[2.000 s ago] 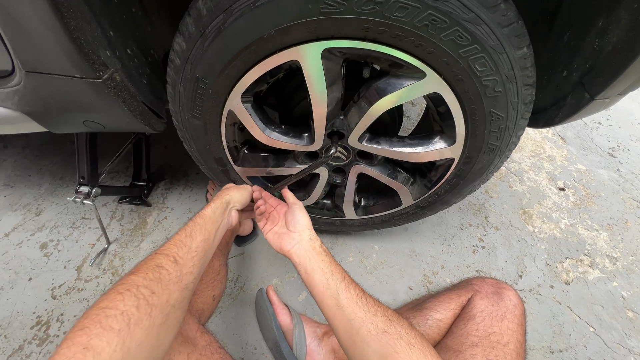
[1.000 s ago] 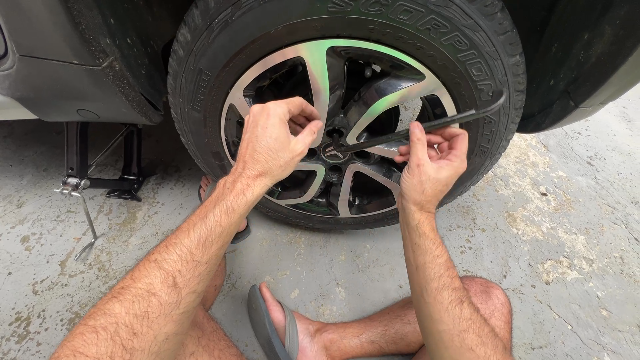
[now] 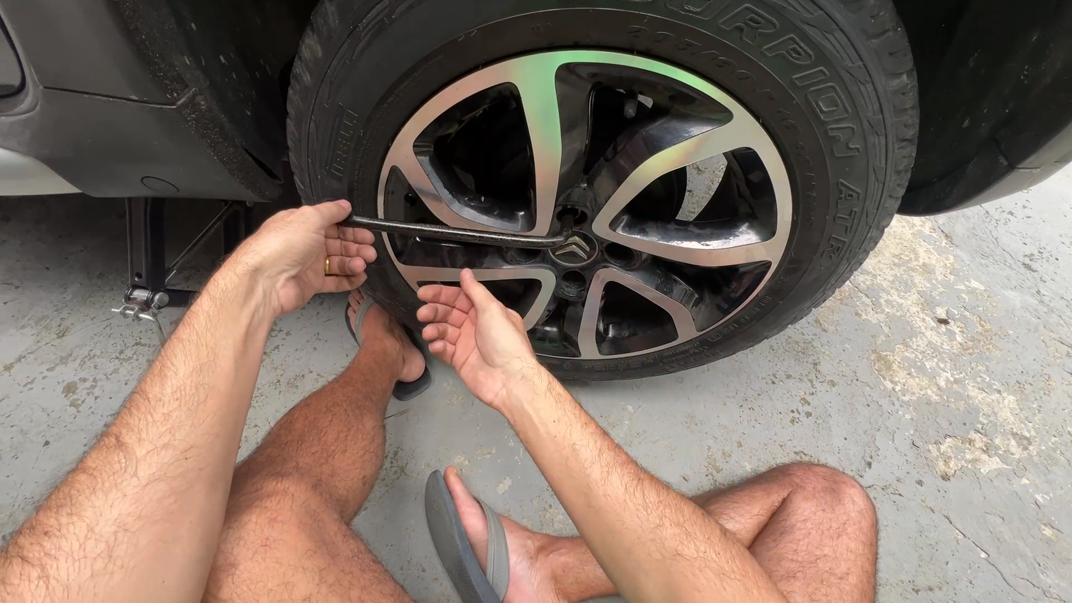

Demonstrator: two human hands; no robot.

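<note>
A black L-shaped lug wrench (image 3: 452,232) lies nearly level across the left half of the alloy wheel (image 3: 548,109). Its bent end sits at the upper lug hole, just above the centre cap (image 3: 574,249). My left hand (image 3: 314,255) is at the bar's outer left end, which lies between the thumb side and the fingers; a ring is on one finger. Below the bar, my right hand (image 3: 473,331) is held palm up with fingers apart, touching nothing. The tyre (image 3: 837,167) surrounds the wheel, mounted on the car.
Under the car at the left stands a black jack (image 3: 146,247) with a metal hook or handle at its joint. My feet in flip-flops (image 3: 461,536) and my bent legs are close below the wheel. The concrete floor (image 3: 946,377) is worn and patchy at the right.
A second ago my right hand held the wrench pointing right from the hub; now it points left, with my left hand at its end. My right hand has let go and moved left and down.
</note>
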